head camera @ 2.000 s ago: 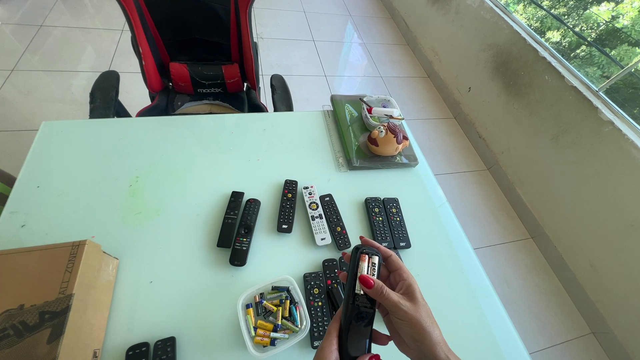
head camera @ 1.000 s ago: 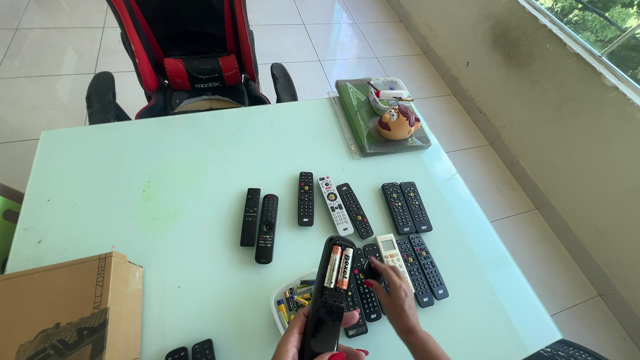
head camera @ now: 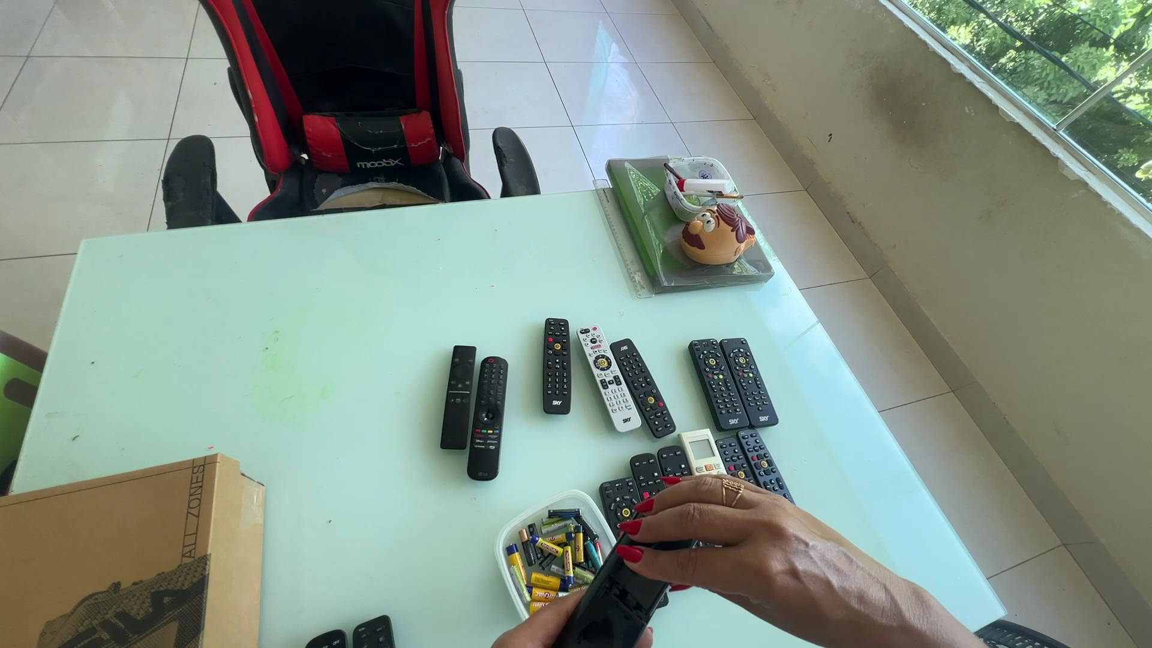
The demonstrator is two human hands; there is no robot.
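My left hand [head camera: 538, 628], at the bottom edge and partly cut off, holds a black remote control [head camera: 614, 594] with its back side up. Over the upper end of that remote lies my right hand [head camera: 720, 535], its fingertips touching it; whether batteries sit under the fingers is hidden. Just left of the remote is a white plastic tub [head camera: 506, 540] full of loose AA-type batteries [head camera: 549, 580]. Partly covered by my right hand are several black remotes [head camera: 619, 497] and a white air-conditioner remote [head camera: 701, 450].
More remotes lie farther up the glass table [head camera: 360, 297]: black ones [head camera: 487, 418], a silver one [head camera: 609, 378] and a black pair [head camera: 720, 382]. A cardboard box [head camera: 108, 558] stands at left. A green folder [head camera: 639, 225] holds a figurine [head camera: 717, 236]. A gaming chair [head camera: 360, 117] is beyond.
My right hand has come from the remotes on the table onto the upper end of the held remote. The batteries seen in its compartment earlier are out of sight now.
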